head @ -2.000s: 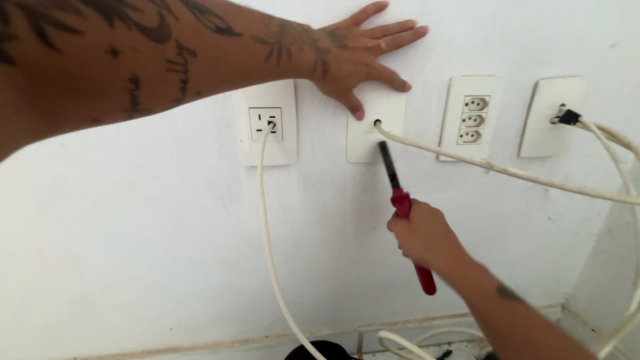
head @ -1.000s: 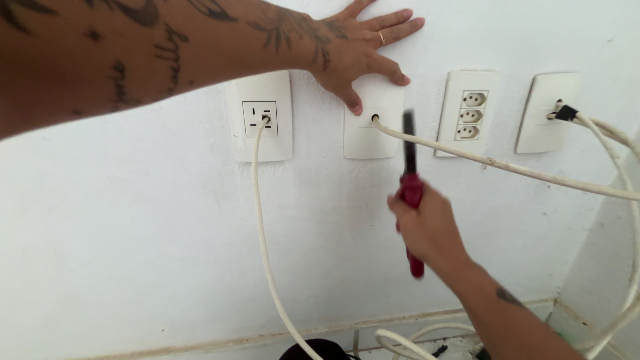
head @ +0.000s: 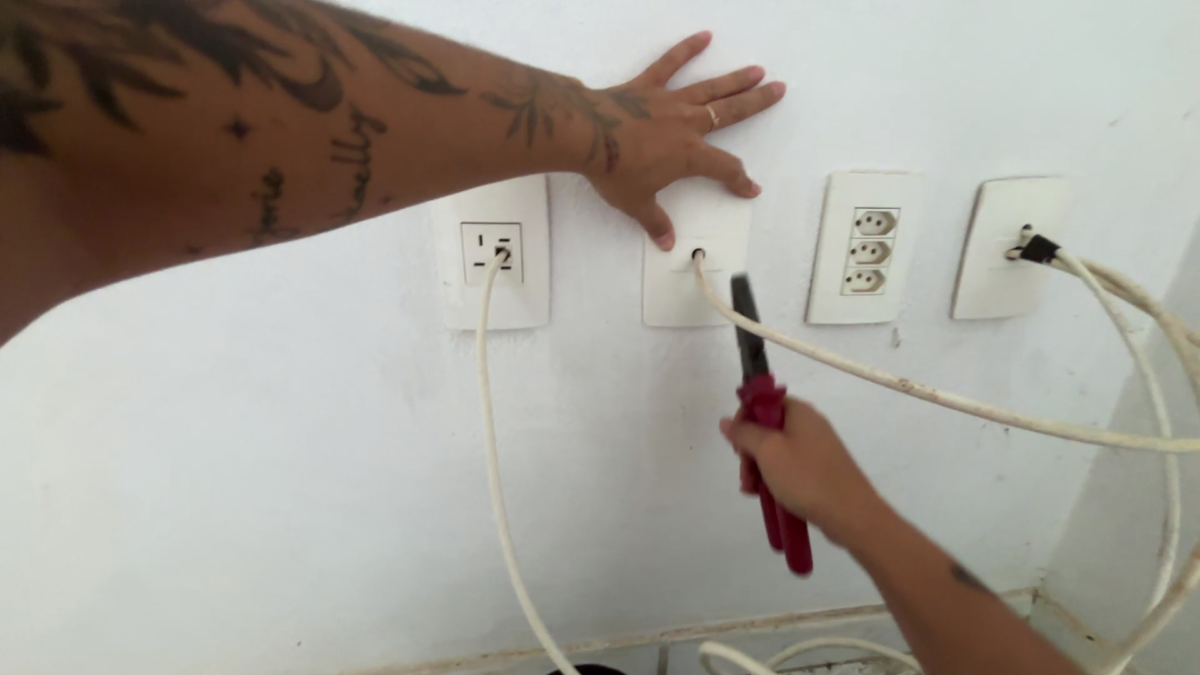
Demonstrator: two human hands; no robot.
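My left hand [head: 684,131] lies spread on the white wall, its thumb and a finger over the top of a white wall plate [head: 670,300]. A cream cable [head: 844,367] comes out of the hole in that plate and runs off to the right. In my right hand [head: 806,459] are red-handled pliers [head: 764,403], held by the handles with the dark jaws pointing up. The jaws overlap the cable in view, just right of the plate; whether they touch it I cannot tell.
Left of that plate is a wall plate [head: 532,300] with another cream cable [head: 490,422] plugged in. To the right are a triple-socket plate [head: 825,300] and a plate [head: 994,281] with cables bound in black tape [head: 1039,249]. More cable [head: 834,645] lies low by the wall's base.
My right hand with the pliers has moved about beside the plate; the jaws were below its hole, then right of it and higher, and are now lower again. My left hand stays on the plate.
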